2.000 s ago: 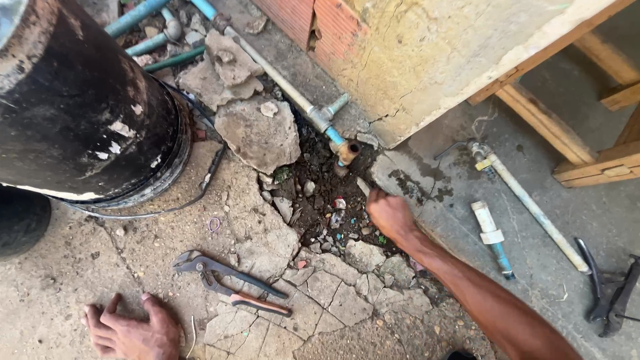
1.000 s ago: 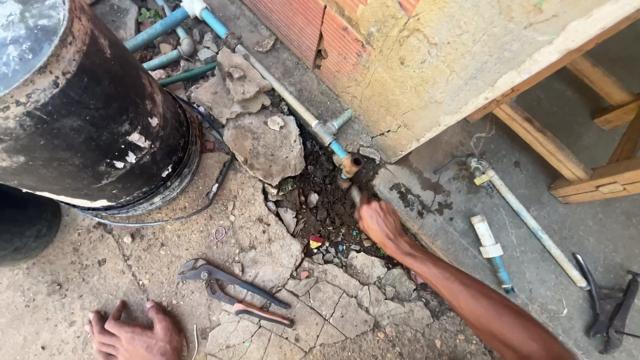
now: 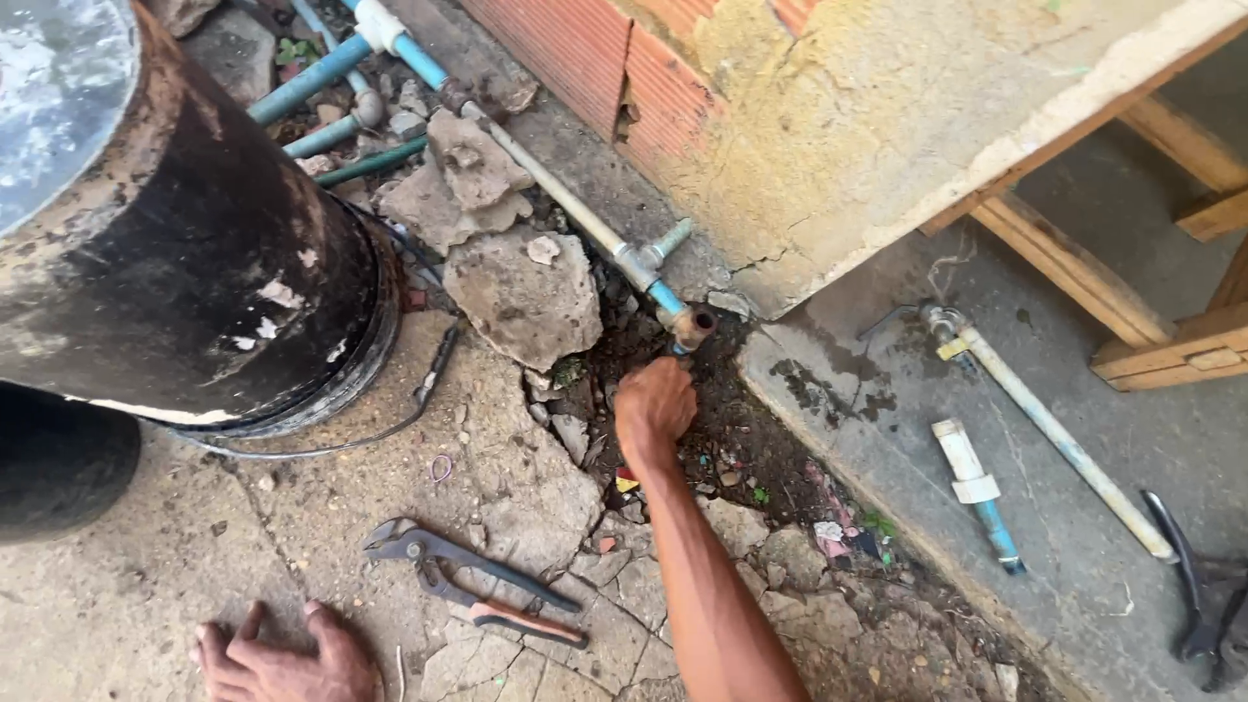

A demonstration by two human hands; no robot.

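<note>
My right hand [image 3: 657, 402] is down in the dug-out soil, its fingers curled just below the rusty open elbow fitting [image 3: 694, 330] at the end of the water pipe [image 3: 556, 185]. Whether it grips anything is hidden. My left hand [image 3: 291, 659] rests on the concrete at the lower left, fingers spread, with nothing in it. Between the two hands lie water pump pliers [image 3: 478, 585] with their jaws toward the left. On the grey slab at the right are a short pipe piece with a white coupling [image 3: 973, 489] and a longer pipe with a tap [image 3: 1058, 424].
A large black bucket [image 3: 195, 253] with a wire handle stands at the left. Broken concrete slabs [image 3: 524, 297] border the hole. A plastered brick wall corner [image 3: 780, 195] rises behind it. A wooden frame [image 3: 1082, 273] and a dark-handled tool [image 3: 1194, 595] are at the right.
My right hand has moved from beside the fitting's right side to below it, over the soil. My left hand stays on the concrete.
</note>
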